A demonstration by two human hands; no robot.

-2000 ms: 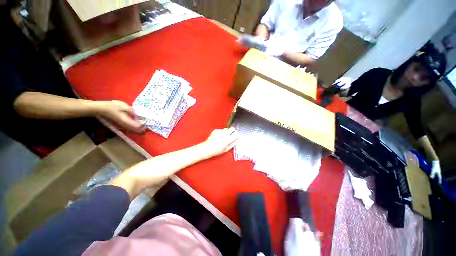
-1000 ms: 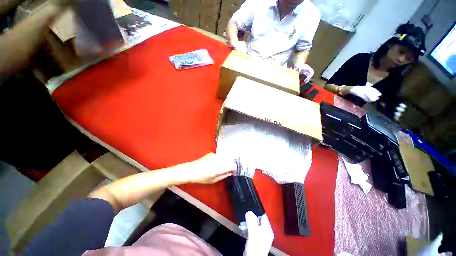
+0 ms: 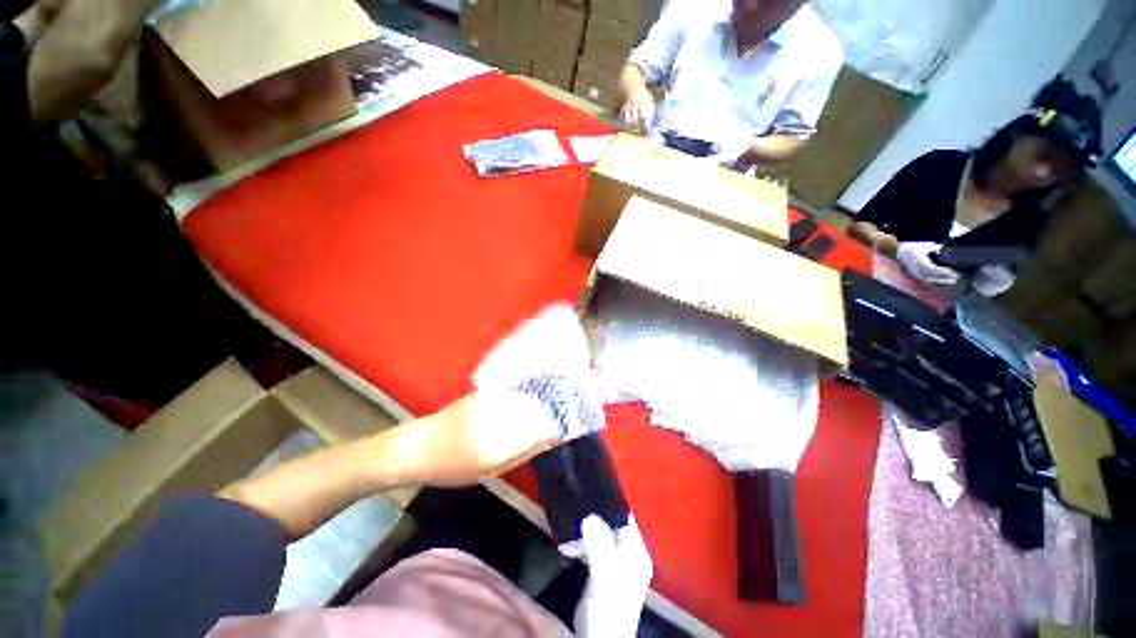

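Observation:
My left hand [image 3: 505, 430], bare, holds a whitish bubble bag [image 3: 546, 368] by its mouth above the red table near the front edge. My right hand [image 3: 613, 567], in a white glove, grips the lower end of a black unit [image 3: 581, 480]. The unit's upper end is at the bag's mouth; how far it is inside is hidden by the bag and my left hand. A second black unit [image 3: 767, 536] lies on the red cloth to the right. Empty bubble bags [image 3: 710, 386] spill from the open bag supply carton [image 3: 735, 280].
A second tabletop carton [image 3: 685, 187] stands behind. Bagged units [image 3: 515, 152] lie near a person in white. A heap of black units [image 3: 928, 349] lies at the right, by another gloved person. A floor carton [image 3: 162, 461] is beside my lap. A packing carton [image 3: 255, 100] stands far left.
The bag now hangs from my left hand clear of the pile, over the black unit's end. My right hand and the unit have shifted slightly left. The bagged stack in the left person's hand has left the table.

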